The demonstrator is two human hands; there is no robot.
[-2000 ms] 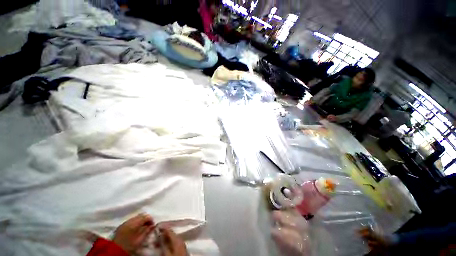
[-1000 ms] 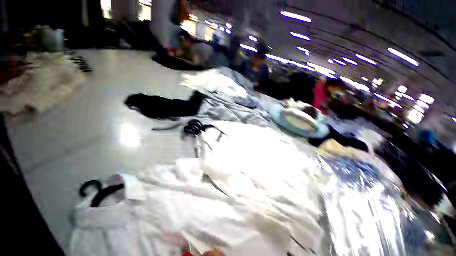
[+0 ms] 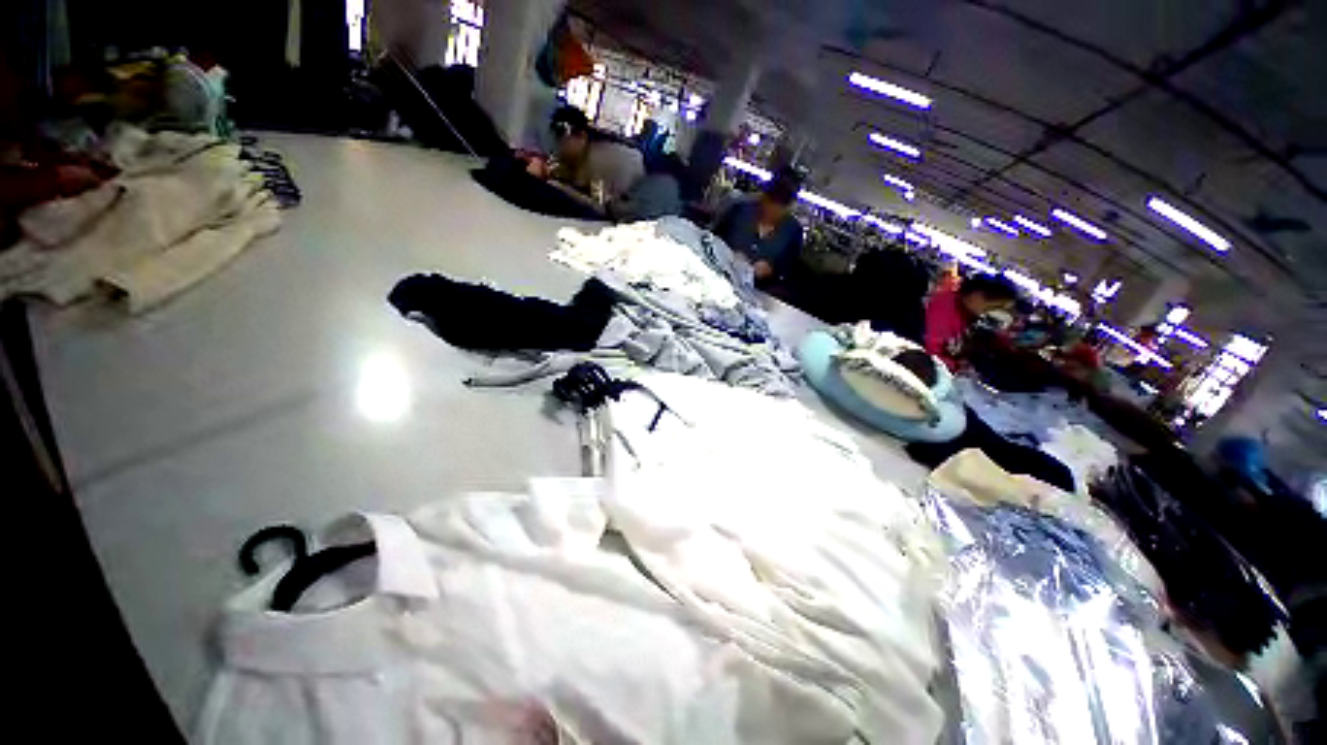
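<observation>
A white shirt [image 3: 495, 619] lies on the table nearest me, its collar [image 3: 400, 560] at the left. A black hanger [image 3: 277, 550] sticks out of the collar, hook up and to the left. The front runs towards the bottom edge. A faint pinkish patch shows at the bottom edge, in or under the sheer cloth; it may be part of my left hand, but it is too blurred to tell. My right hand is not in view. Beyond the shirt lies a stack of white shirts [image 3: 771, 510] with black hooks bunched at its left end.
Clear poly bags [image 3: 1048, 626] lie at the right. Beyond the stack are a black garment [image 3: 509, 316], grey garments [image 3: 699, 349] and a light-blue ring-shaped cushion or basket [image 3: 830, 381]. Beige garments on hangers [image 3: 160, 218] lie far left. Several people work beyond the table.
The view has swung left from the bags and bottle to the collar end. Fingers and a red sleeve seen at the bottom edge have dropped out of view.
</observation>
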